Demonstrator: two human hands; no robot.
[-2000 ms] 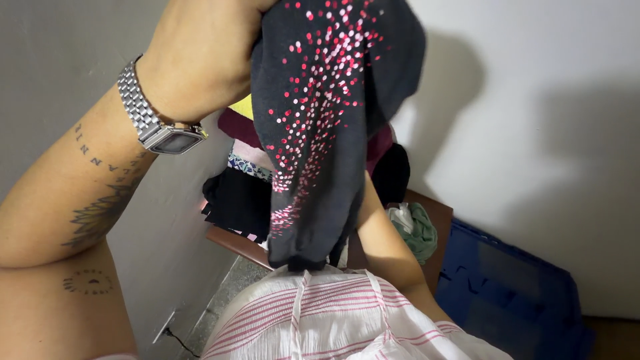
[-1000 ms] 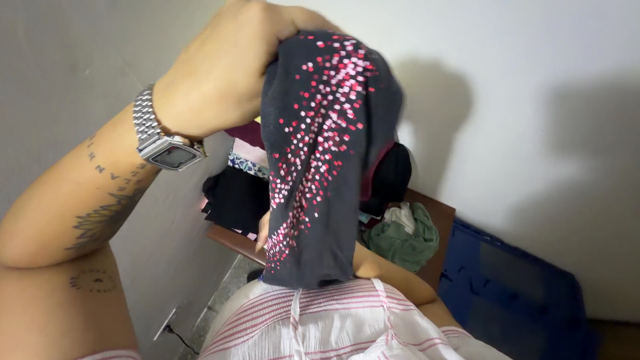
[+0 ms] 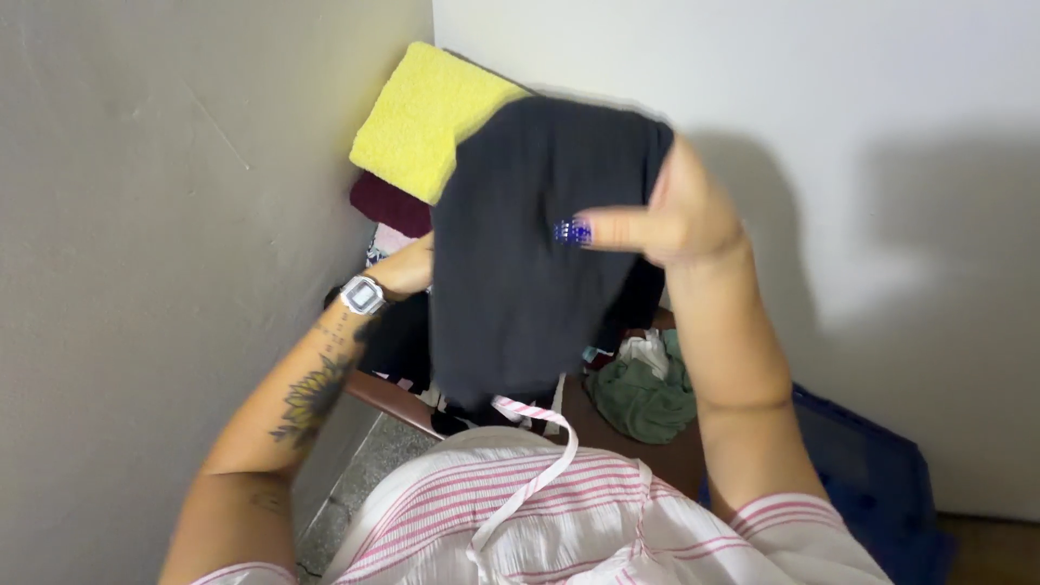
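Note:
A dark folded garment [image 3: 536, 260] hangs in front of me, its plain side showing. My right hand [image 3: 691, 211] grips its upper right edge, thumb with blue nail polish lying across the cloth. My left hand [image 3: 410, 268] reaches behind the garment's left side, its fingers hidden by the cloth, and a silver watch is on that wrist. A folded yellow towel [image 3: 439, 114] lies on a stack behind, above a maroon cloth [image 3: 390, 203].
Black clothes [image 3: 398, 341] lie at the stack's lower left on a brown surface [image 3: 394, 406]. A crumpled green garment [image 3: 646, 394] rests at the right. Beyond it stands a blue plastic container [image 3: 861, 463]. Walls meet behind the stack.
The left hand has dropped from the garment's top to behind its left side. The right hand has come up to the garment's right edge. Plain dark cloth now shows instead of the pink dots.

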